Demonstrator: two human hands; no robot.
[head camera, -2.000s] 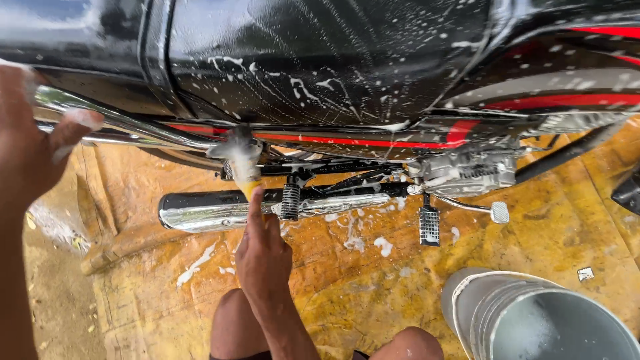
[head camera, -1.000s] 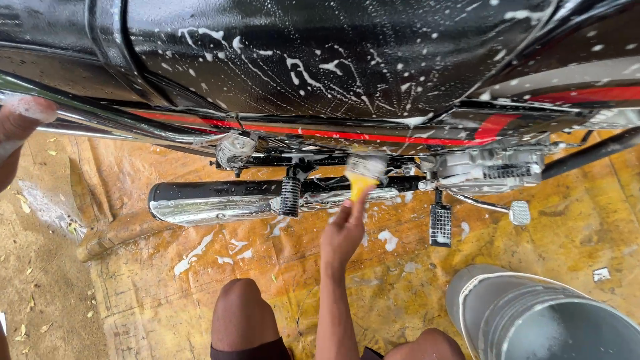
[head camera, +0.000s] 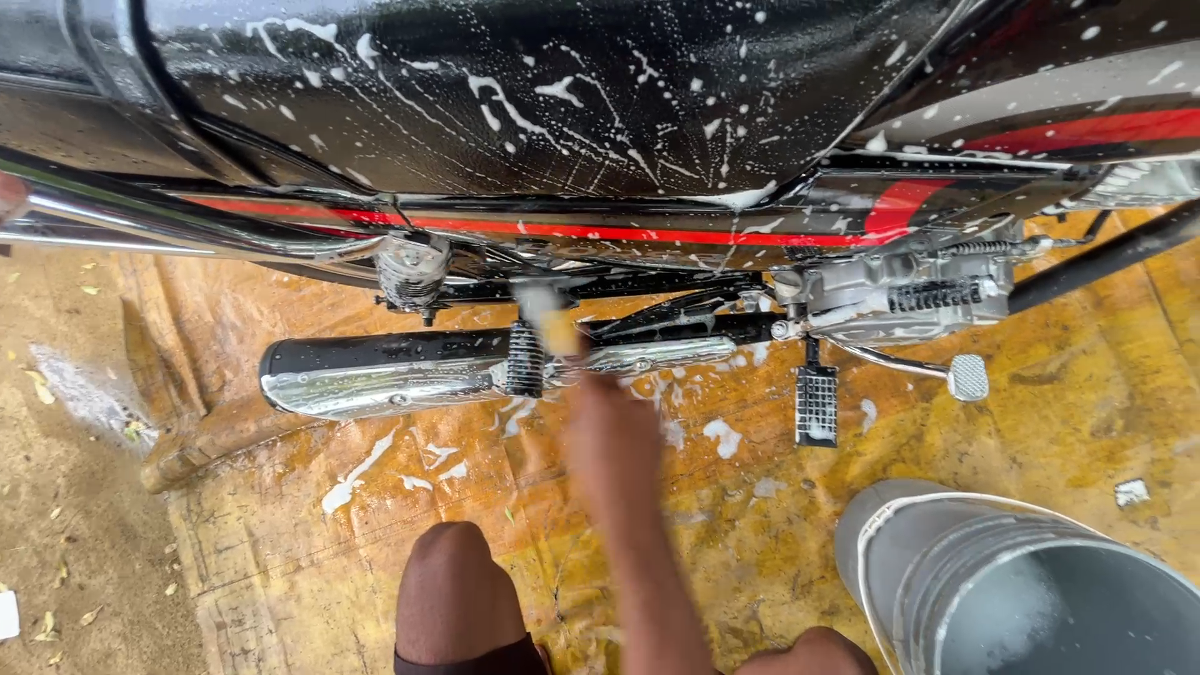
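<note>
My right hand [head camera: 614, 427], blurred, is shut on a paintbrush [head camera: 553, 319] with a yellow handle and foamy bristles. The bristles are by the frame just above a ribbed rubber footpeg [head camera: 524, 360]; whether they touch it is unclear. Of my left hand [head camera: 11, 197] only a small part shows at the left edge, near the chrome rail [head camera: 169, 220]. The motorcycle's black side and seat [head camera: 562, 94], with a red stripe, carry white suds. Below lies the chrome and black exhaust muffler [head camera: 375, 375], wet and streaked with foam.
A grey bucket [head camera: 900, 562] of cloudy water stands at the lower right. Foam-spotted yellow tarpaulin [head camera: 581, 581] lies under the motorcycle, with bare soil [head camera: 84, 562] at the left. The foot pedal [head camera: 967, 377] and another footpeg [head camera: 817, 405] stick out near the engine [head camera: 900, 281].
The brush in my right hand went from the round foamy fitting rightward along the frame, then back left to the ribbed footpeg. My left hand has moved mostly out of view at the left.
</note>
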